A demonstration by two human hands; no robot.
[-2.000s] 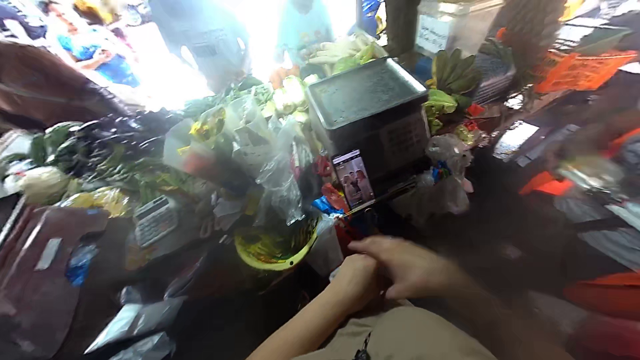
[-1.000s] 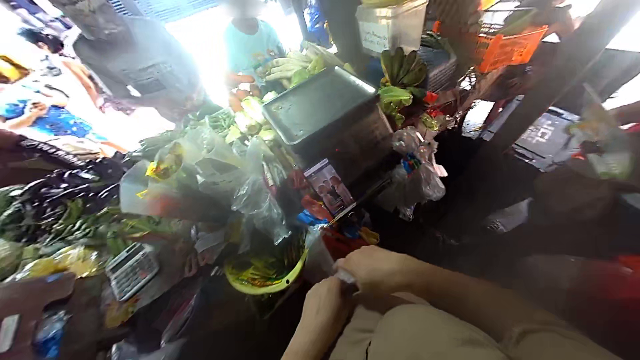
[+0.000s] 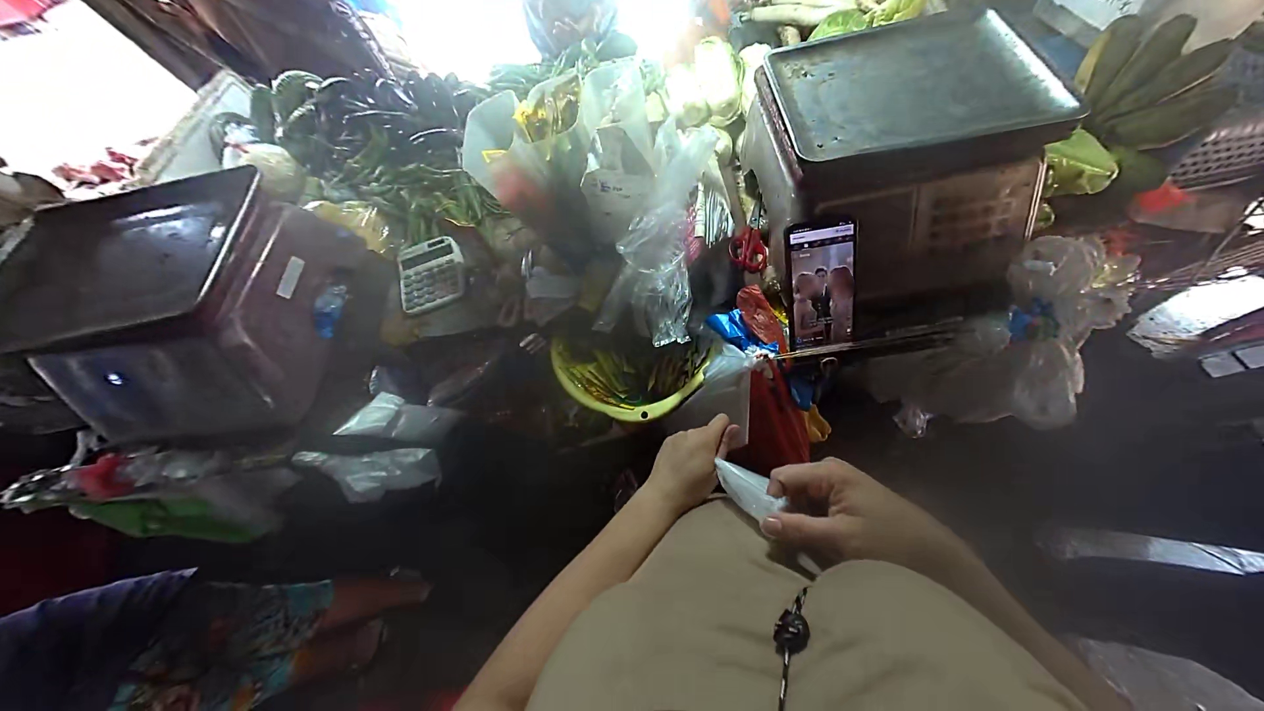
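My left hand (image 3: 691,462) is closed on one end of a white, translucent plastic bag (image 3: 748,487), just below a yellow-rimmed basket (image 3: 642,413). The fingers of my right hand (image 3: 825,509) curl around the bag's other end, in front of my beige clothing. Beyond my hands hang a red plastic bag (image 3: 780,420) and a clear one (image 3: 726,390). A smartphone (image 3: 823,286) with a lit screen leans upright against a weighing scale with a metal tray (image 3: 918,84). Red-handled scissors (image 3: 748,249) hang left of the phone.
A second scale (image 3: 188,326) stands at the left, with a white calculator (image 3: 432,275) to its right. Leafy vegetables (image 3: 395,158) lie behind. Clear plastic bags (image 3: 1057,326) hang at the right. Another person's legs (image 3: 346,622) show at the lower left.
My hands were close together and are now slightly apart, with the white bag plainly visible between them. The view has swung, bringing the left scale fully into sight.
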